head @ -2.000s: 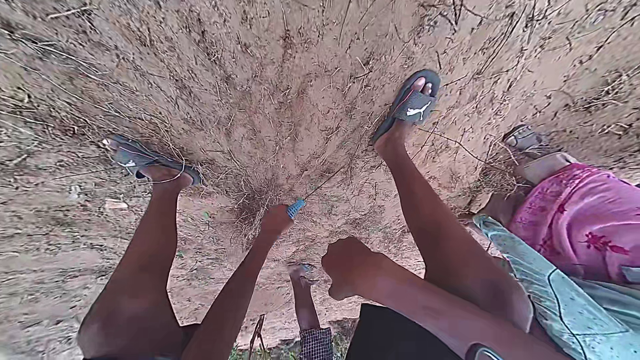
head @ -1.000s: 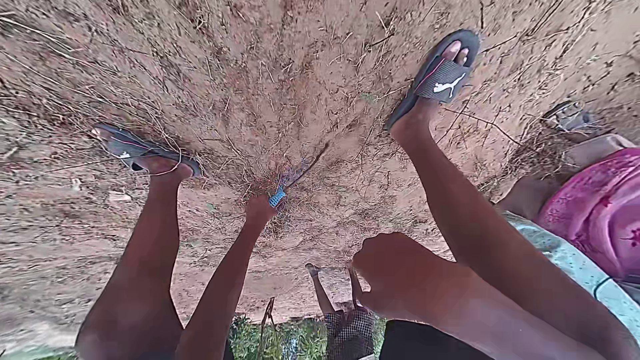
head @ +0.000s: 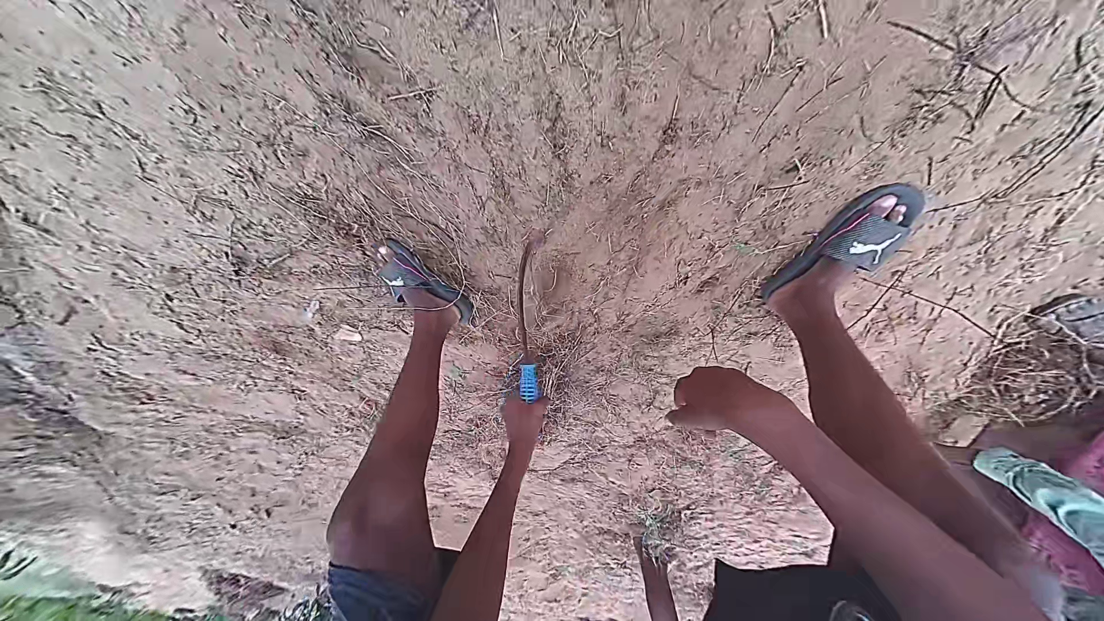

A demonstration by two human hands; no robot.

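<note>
My left hand grips the blue handle of a sickle over a tuft of dry grass. The sickle's thin, curved dark blade points away from me, above sandy ground. To the right, my right hand hangs above the soil with its fingers curled, and nothing shows in it. My feet, in dark slide sandals, are planted wide apart on either side of the tool. Dry roots and stalks lie around the handle.
Another person's hand is at the bottom, beside a small green plant. At the right edge are a heap of dry stalks, pale green cloth and pink cloth. Thin twigs lie at the upper right.
The view has shifted. My left hand keeps hold of the handle, and the blade now points away from me rather than up to the right. My right hand remains curled.
</note>
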